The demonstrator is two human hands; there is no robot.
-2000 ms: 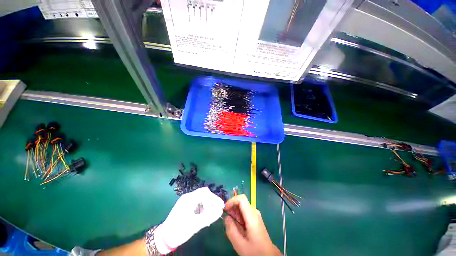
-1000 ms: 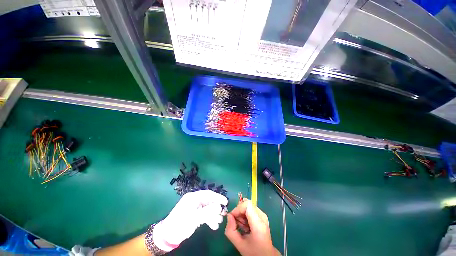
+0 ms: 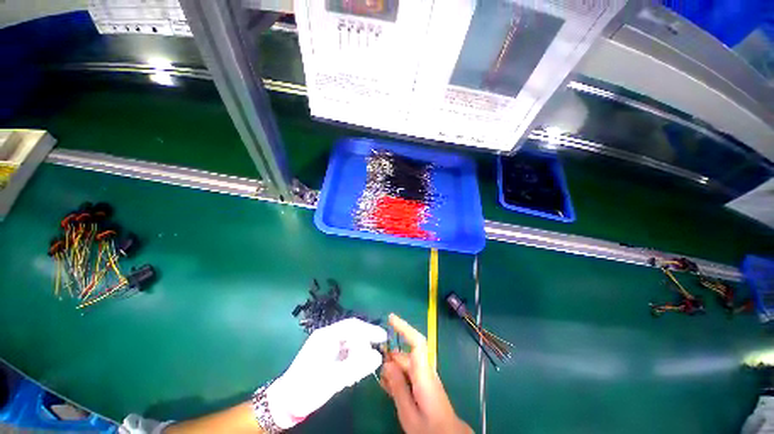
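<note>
My left hand (image 3: 335, 364), in a white glove, pinches a small dark part between thumb and fingertips at the lower middle. My right hand (image 3: 417, 381), bare, touches or nearly touches it from the right, index finger raised; a thin dark wire shows at its fingers. What exactly is held is mostly hidden. A heap of small black plastic parts (image 3: 321, 305) lies just above the glove. A harness subassembly (image 3: 475, 324) with a black connector lies right of the yellow strip. The large blue tray (image 3: 336, 217) holds black and red terminated wires (image 3: 401, 217).
Harness subassemblies (image 3: 93, 250) lie in a pile at left, others (image 3: 692, 288) at far right. The small blue tray (image 3: 567, 199) holds dark contents. A metal post (image 3: 242, 102) and the hanging work instruction sheet (image 3: 382, 102) stand above. A compartment box (image 3: 25, 161) sits far left.
My right index finger has stretched upward and the orange-red wire tips above that hand no longer show. My left hand stays pinched in nearly the same place. The view has shifted slightly.
</note>
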